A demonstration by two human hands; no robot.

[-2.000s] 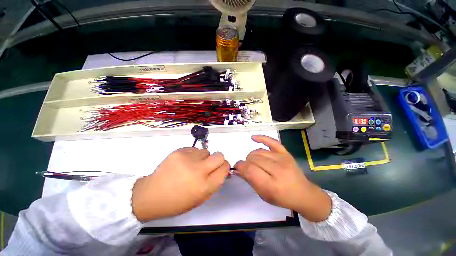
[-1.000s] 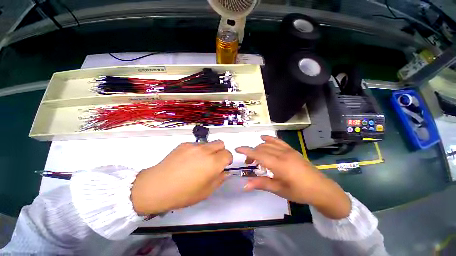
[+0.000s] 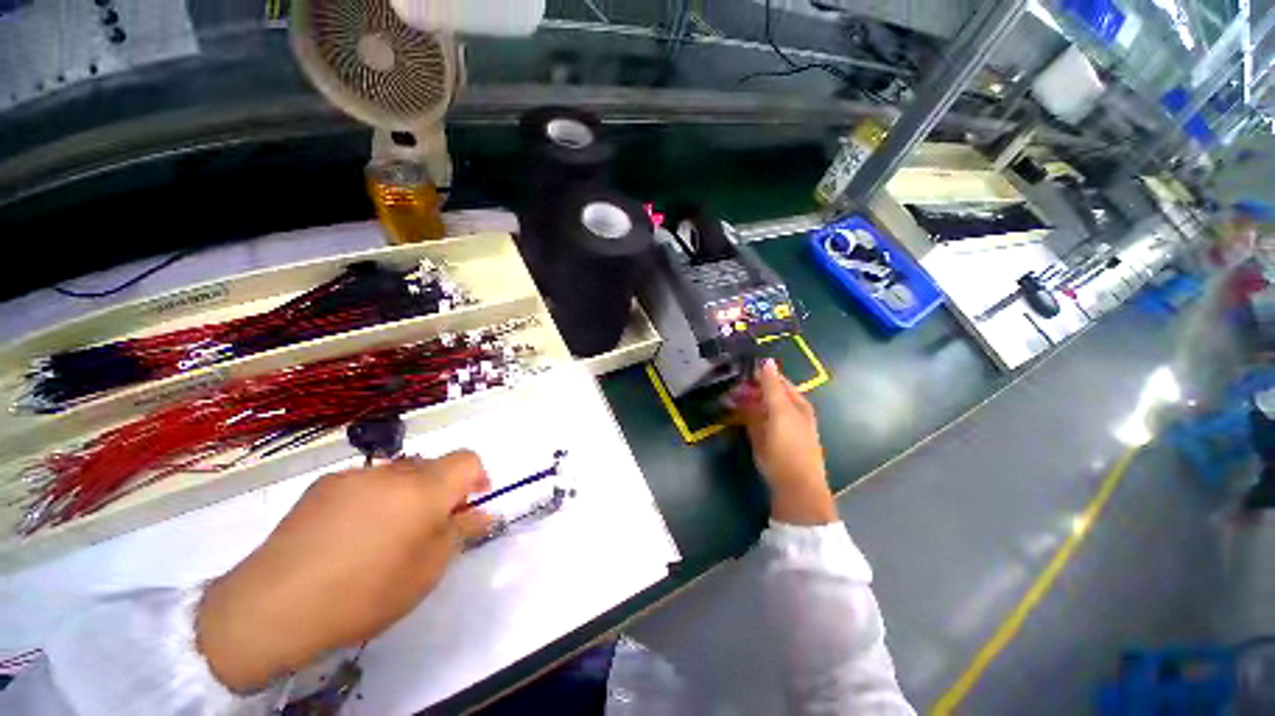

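My left hand [image 3: 350,560] is closed on the wire harness [image 3: 515,490] over the white sheet [image 3: 615,518]. The harness's dark wire ends stick out to the right of the fingertips. My right hand [image 3: 786,441] is at the front of the tape dispenser [image 3: 710,301], fingertips close together at its outlet. Whether they hold a tape piece cannot be told. A black plug [image 3: 375,437] lies by the near edge of the parts tray [image 3: 538,333], above my left hand.
Black tape rolls [image 3: 594,280] stand left of the dispenser. A fan [image 3: 378,63] and a gold-orange can [image 3: 406,203] stand behind the tray. A blue bin [image 3: 878,273] is right of the dispenser. Another tray [image 3: 951,182] and workplace are farther right.
The view has swung to the right. My right hand has left the harness and moved to the dispenser. My left hand still holds the harness.
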